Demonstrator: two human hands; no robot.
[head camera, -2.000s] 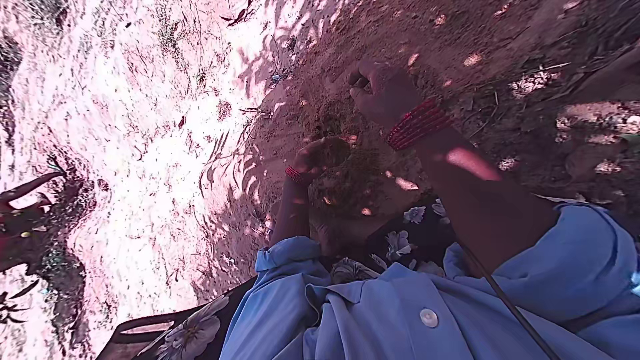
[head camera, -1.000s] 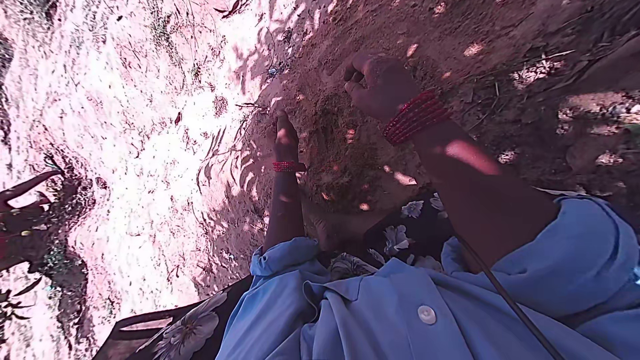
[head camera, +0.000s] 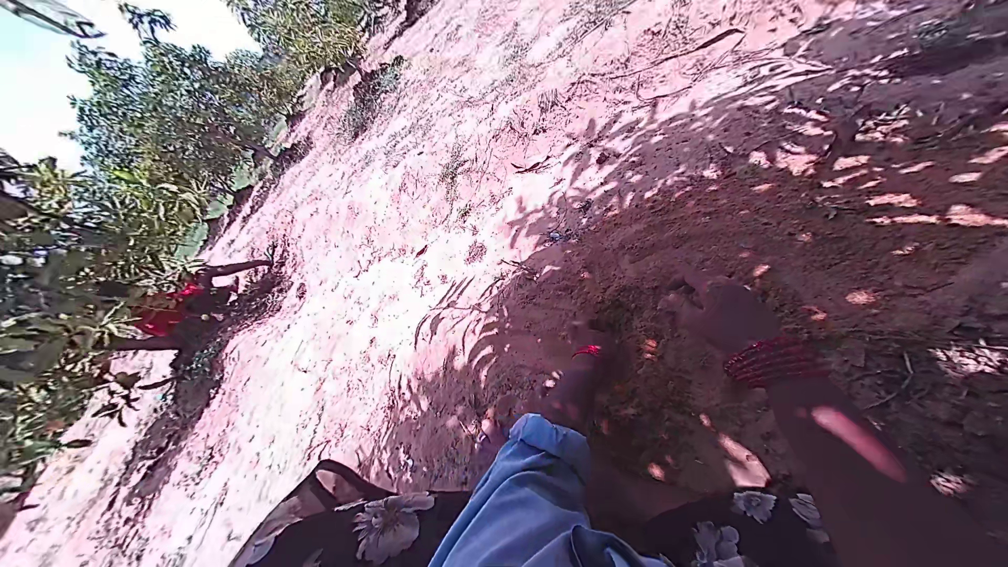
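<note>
My right hand (head camera: 726, 309), with red bangles (head camera: 776, 361) at the wrist, is low over loose brown soil (head camera: 630, 303) in the shade, its fingers curled; whether it holds something is too dark to tell. My left hand (head camera: 592, 329) is to the left of it, at the edge of the soil, beyond a red bangle (head camera: 587, 350). Its fingers are blurred and lost in shadow. A rolled blue sleeve (head camera: 549, 441) covers the left forearm.
Sunlit pale ground (head camera: 339, 331) stretches to the left. Leafy trees (head camera: 181, 118) stand at the upper left, with something red (head camera: 161, 311) among branches. A dark floral cloth (head camera: 390, 524) covers my lap. Dry leaves and twigs lie at the right.
The view has swung up and shows trees and sky. My left hand, stretched out over the ground a second ago, is now bent in toward the loose soil.
</note>
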